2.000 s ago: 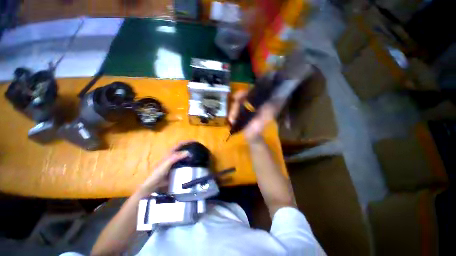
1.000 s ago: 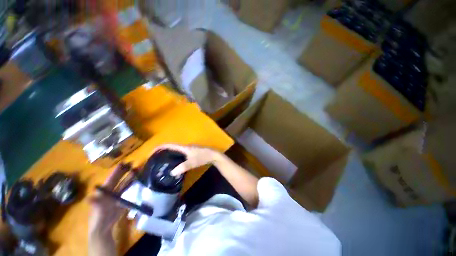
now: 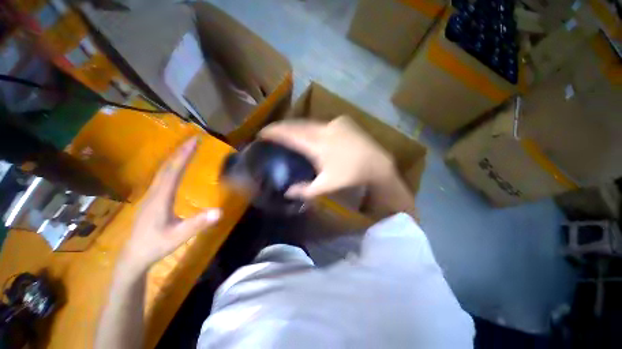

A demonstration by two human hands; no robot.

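Note:
A camera ball head (image 3: 279, 167), glossy black and blurred by motion, is in my right hand (image 3: 341, 153) beyond the table's right edge. The fingers wrap over its top and side. The part below it is dark and hard to make out. My left hand (image 3: 160, 218) is open over the orange-yellow table, thumb and fingers apart, holding nothing and not touching the camera.
The screw feeder (image 3: 61, 218) stands at the left, with an open camera part (image 3: 28, 293) below it. Open cartons (image 3: 269, 102) stand by the table's right edge. A carton filled with black balls (image 3: 457, 82) and a closed carton (image 3: 501, 160) stand farther right.
My right hand has carried the camera right, off the table edge. My left hand has let go and opened. The view has turned right, showing more of the cartons.

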